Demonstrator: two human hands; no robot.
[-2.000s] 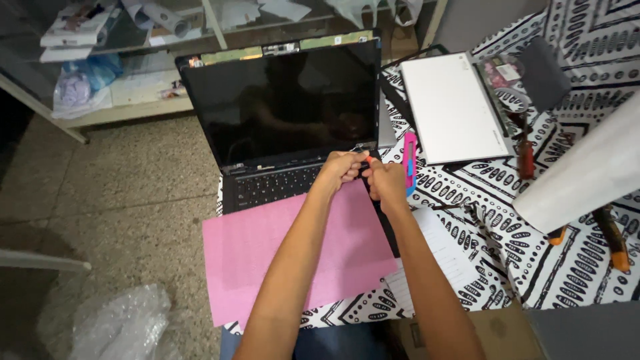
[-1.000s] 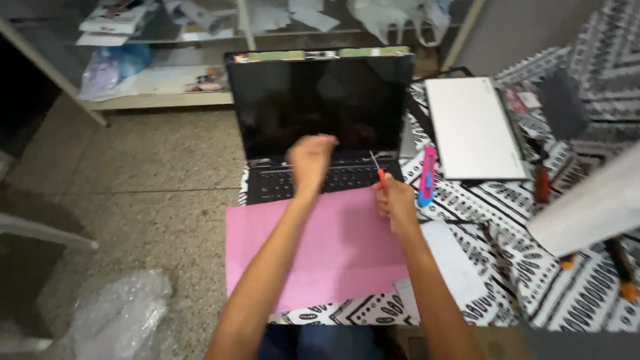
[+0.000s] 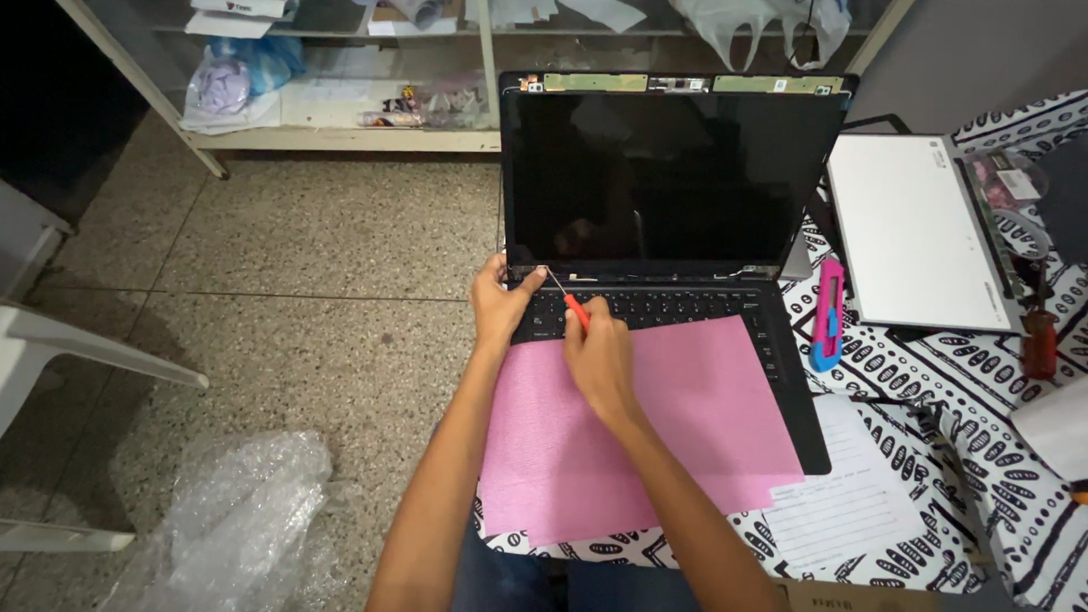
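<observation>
A black laptop stands open with its screen bezel off, so the bare display panel point(image 3: 663, 178) and the strips along its top edge show. In my right hand point(image 3: 599, 353) is a small screwdriver with a red handle point(image 3: 576, 311); its tip meets the lower left corner of the screen, near the hinge. My left hand point(image 3: 501, 302) grips that same corner, thumb in front beside the tip, other fingers partly hidden behind the edge. Pink sheets point(image 3: 680, 416) cover the palm rest and part of the keyboard point(image 3: 663, 306).
Right of the laptop, a pink and blue utility knife point(image 3: 827, 316) lies on the patterned cloth, near a white laptop or panel point(image 3: 922, 229) and a red-handled screwdriver point(image 3: 1039, 340). Lined paper point(image 3: 841, 493) lies at lower right. Bubble wrap point(image 3: 246, 518) is on the floor; a glass-fronted cabinet point(image 3: 357, 140) stands behind.
Both hands have gone from the right side of the laptop to the screen's lower left corner, the right one carrying the screwdriver. The left hand now holds that corner. The view has shifted left.
</observation>
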